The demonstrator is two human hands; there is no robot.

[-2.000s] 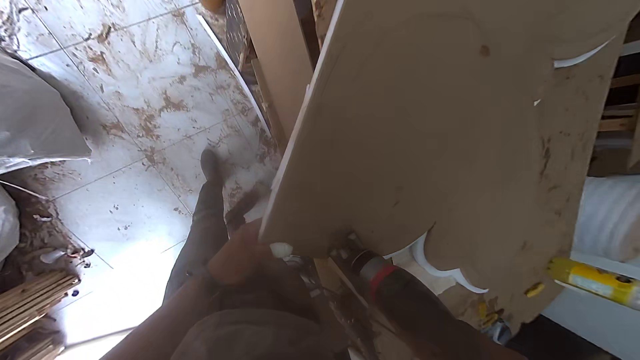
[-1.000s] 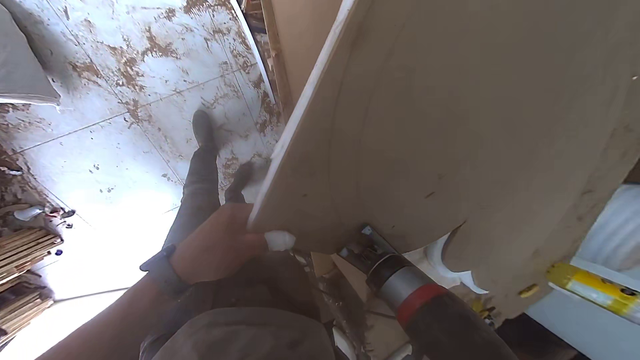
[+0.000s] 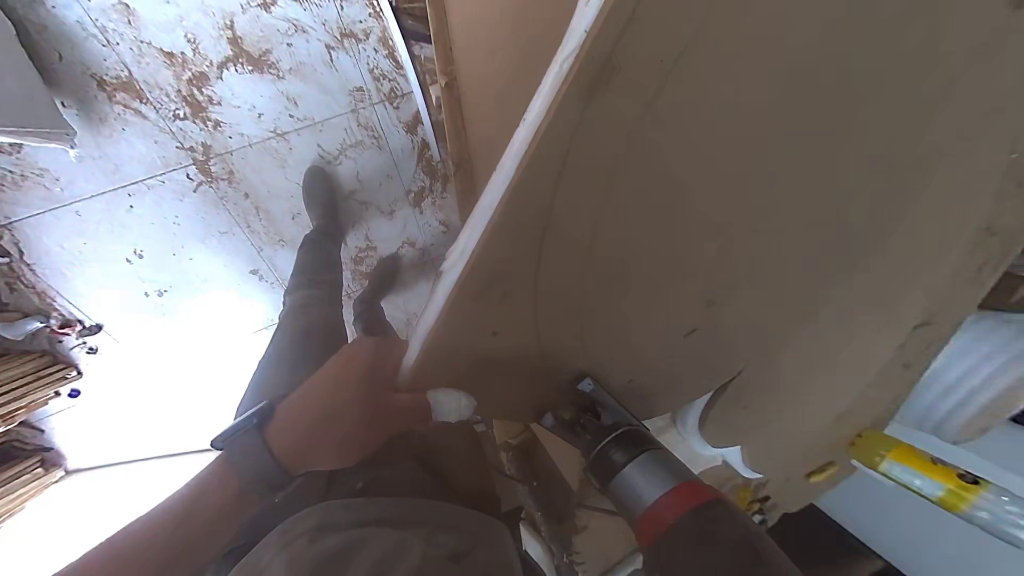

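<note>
A large brown board (image 3: 720, 208) with a white edge fills the right half of the head view. My left hand (image 3: 348, 404), with a watch on the wrist and a white wrapping on the thumb, grips the board's near left corner, thumb on top. A jigsaw-like power tool (image 3: 664, 488) with a red ring rests its metal base at the near edge of the board, beside a scalloped cut-out. My right hand is not visible; the tool's rear end runs out of the bottom of the view.
The tiled floor (image 3: 184, 240) at left is strewn with brown shavings. Stacked wooden pieces (image 3: 32, 384) lie at far left. Another brown panel (image 3: 504, 72) stands behind the board. A yellow-wrapped roll (image 3: 936, 472) and white foam-like rolls (image 3: 960, 384) lie at right.
The power tool has moved along the near edge of the board, away from its earlier place, and shows larger from one second ago on. My left hand still holds the board's corner.
</note>
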